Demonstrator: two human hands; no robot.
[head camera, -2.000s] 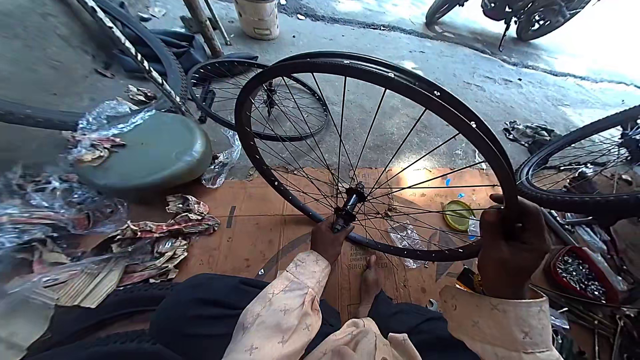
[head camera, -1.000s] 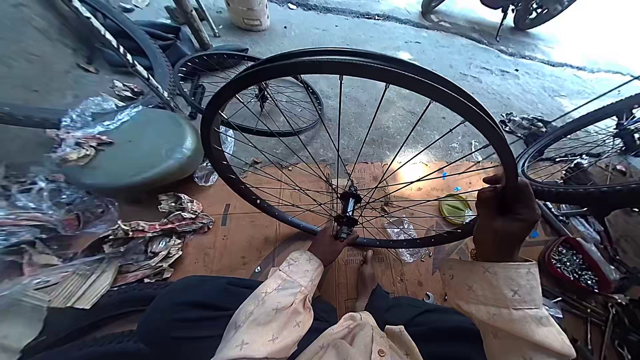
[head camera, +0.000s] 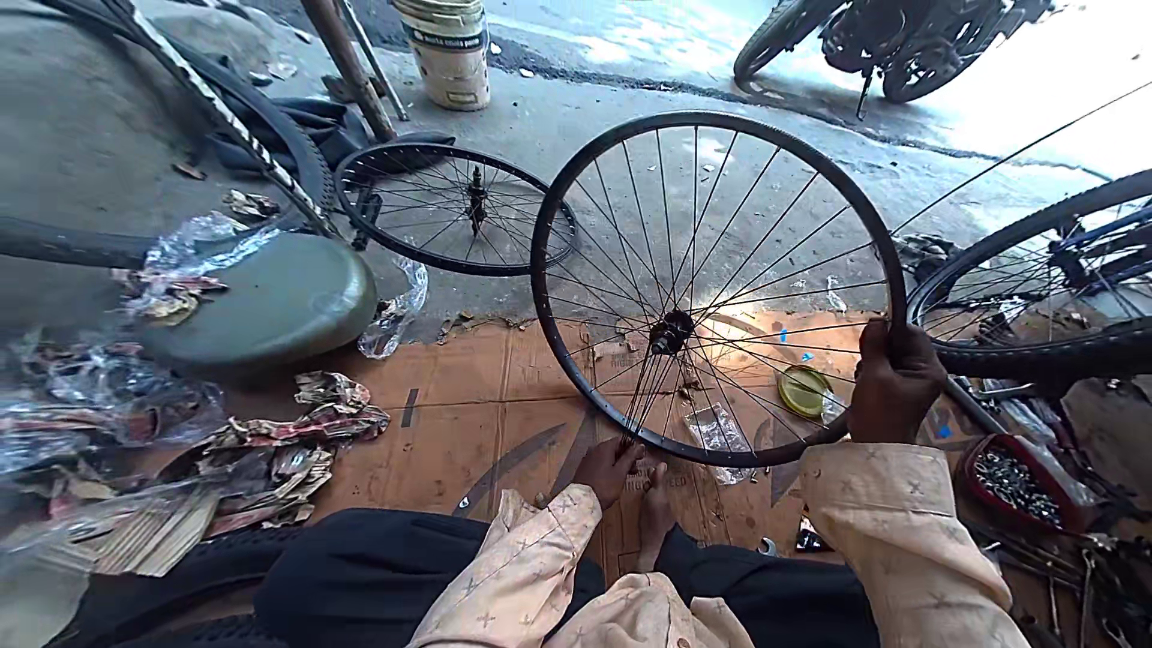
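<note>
A spoked bicycle wheel with a black rim (head camera: 547, 297) and no tire stands tilted in front of me, above the cardboard. My right hand (head camera: 895, 382) is closed around the right side of the rim. At the rim's lower left, my left hand (head camera: 610, 470) has its fingertips at a bundle of spokes (head camera: 641, 396) that runs down from the hub (head camera: 671, 333); whether the fingers grip them is unclear.
Flattened cardboard (head camera: 450, 396) lies under the wheel. Around it are a second wheel (head camera: 450, 261), a green rounded seat-like object (head camera: 270, 306), torn paper and plastic (head camera: 333, 423), a yellow-green lid (head camera: 804, 391), a red tray of small metal parts (head camera: 1017, 481), a tired wheel (head camera: 990, 360) and a bucket (head camera: 450, 54).
The wheel has turned from a slanted edge view to face me more fully. My left hand has moved from the hub to the lower rim. My right hand still holds the rim.
</note>
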